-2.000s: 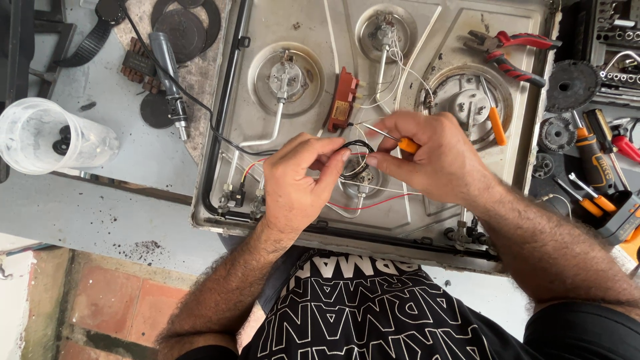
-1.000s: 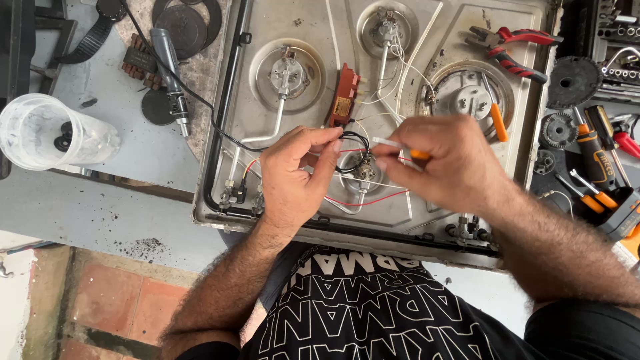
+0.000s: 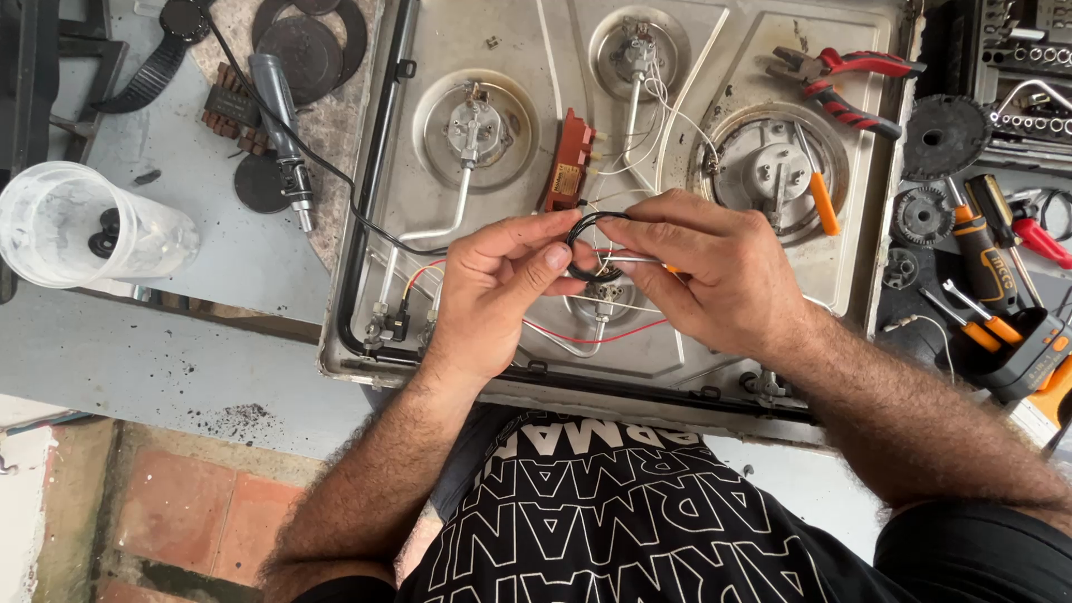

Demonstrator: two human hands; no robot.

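Note:
A gas cooktop's metal base lies with its burners and gas tubes exposed. Over its front middle, my left hand pinches the left side of a coiled black cable. The fingers of my right hand hold the coil's upper right, and the same hand keeps a small screwdriver with an orange handle, mostly hidden. Behind the hands is a red-brown ignition module with thin white wires. A red wire runs below the hands, near the front burner.
Pliers and an orange-handled screwdriver lie on the base's right. At left are a plastic cup, a grey-handled tool and burner caps. Gears, more screwdrivers and a socket set crowd the right.
My right hand, blurred and a little apart from the coil one second ago, is now against it. My left hand has stayed at the coil's left side.

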